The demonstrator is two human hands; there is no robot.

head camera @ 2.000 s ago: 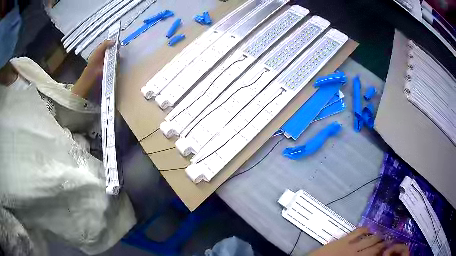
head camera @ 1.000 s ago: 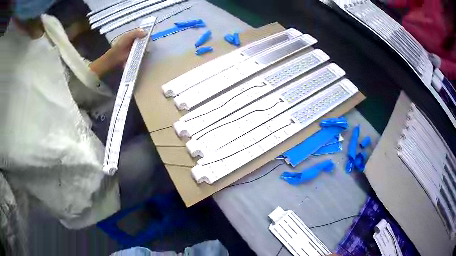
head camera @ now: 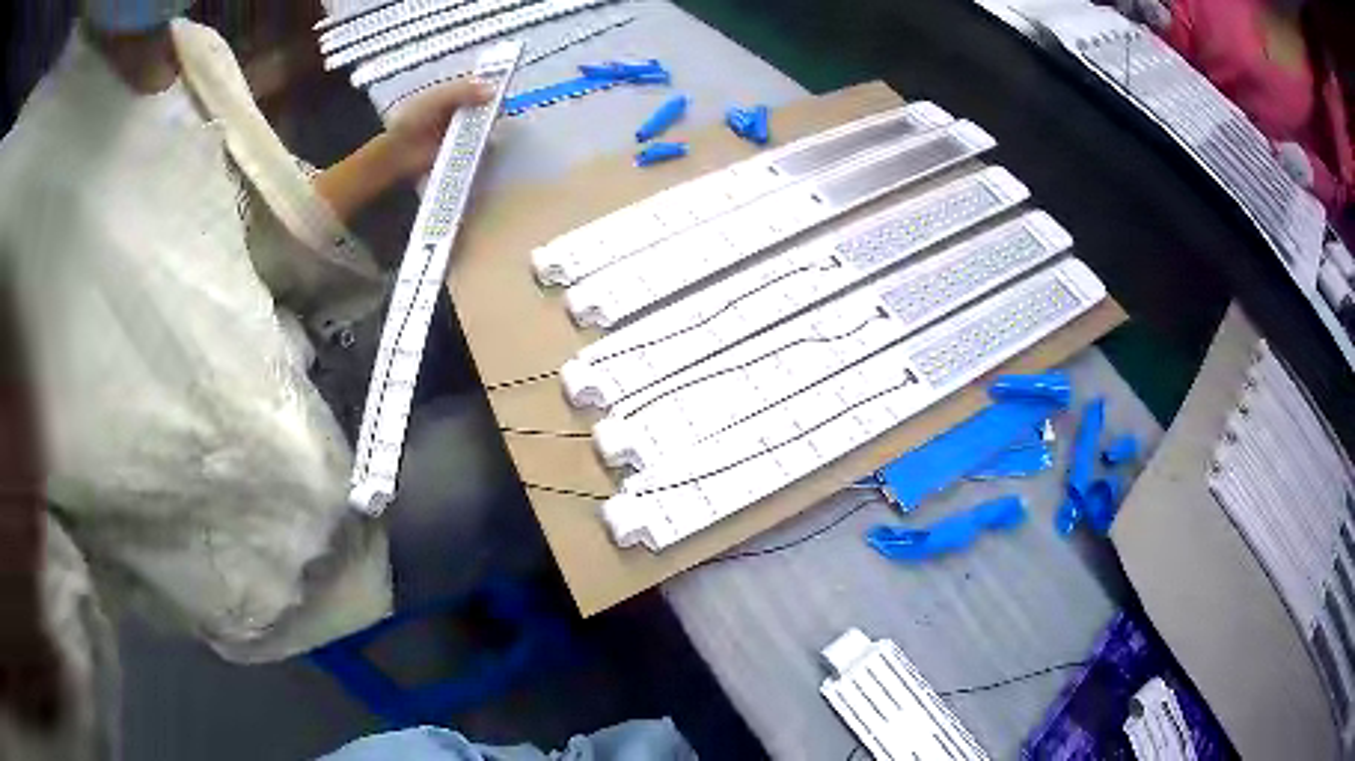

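Neither of my hands is in view. Nearest me, at the bottom edge, a white lamp housing [head camera: 899,705] lies on the grey table, cut off by the frame; a black wire [head camera: 1018,678] runs to its right. Beyond it, several part-built lamps [head camera: 780,446] lie side by side on a brown cardboard sheet [head camera: 587,572]. Three show dotted LED boards [head camera: 988,330] at their far ends and black leads along them. The two farthest have greyish panels at that end. A flat blue strip [head camera: 951,454] and crumpled blue film [head camera: 947,531] lie right of the cardboard.
At left, a person [head camera: 208,327] holds a lamp [head camera: 424,275] over the cardboard's edge. A blue stool [head camera: 431,654] stands below. At right are a purple printed sheet [head camera: 1092,691], another housing [head camera: 1156,726], and a cardboard sheet [head camera: 1174,520] with housings. Another person's red sleeve [head camera: 1256,75] shows top right.
The view has shifted, so the table's things sit lower and farther right than at first. The hand on the near housing two seconds ago has left the picture. The other person still holds the lamp.
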